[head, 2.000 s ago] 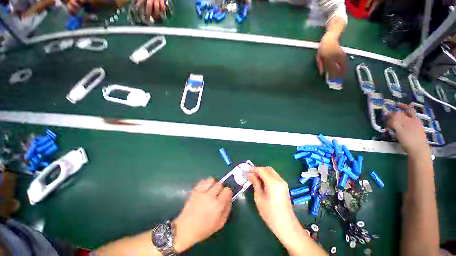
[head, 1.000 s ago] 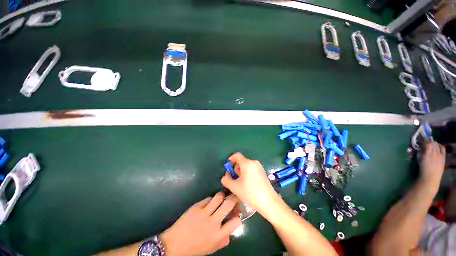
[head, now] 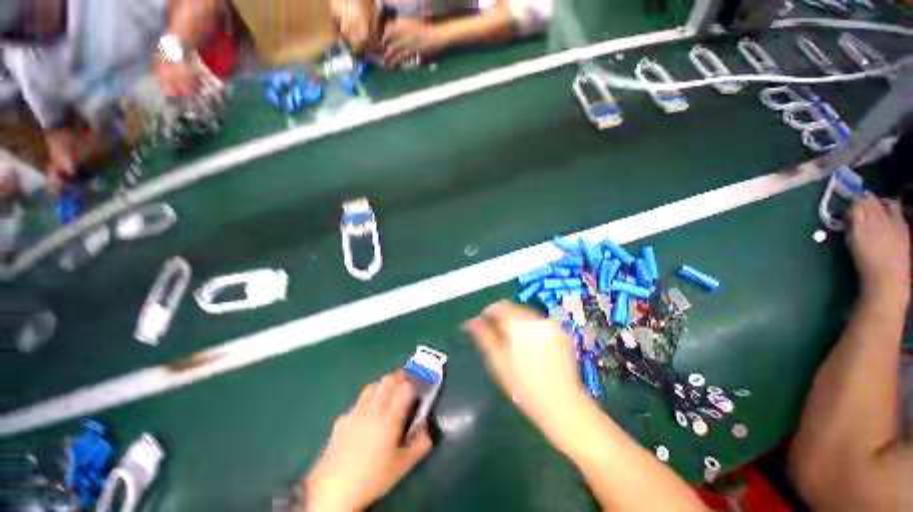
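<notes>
My left hand (head: 365,440) holds a white plastic housing (head: 430,357) low over the green surface; a blue battery cell (head: 423,369) lies across its block end. The rest of that housing is partly hidden by my fingers. My right hand (head: 526,350) is blurred, to the right of the housing and apart from it; whether its fingers hold anything small I cannot tell. A pile of wired battery assemblies (head: 623,292) lies right of my right hand, blue cells at the top, dark wires and small discs (head: 698,425) at the bottom.
A whitish rail (head: 440,287) runs diagonally beyond my hands. Past it, a green lane (head: 481,185) carries several housings. Another person's hand (head: 879,235) is at a filled housing at the right. More blue cells (head: 90,455) and an empty housing (head: 135,470) lie lower left. Workers sit across.
The blue cell that was in my right hand's fingers now lies in the housing. My right hand has come away from it. The view has tilted and shifted, showing more of the far side.
</notes>
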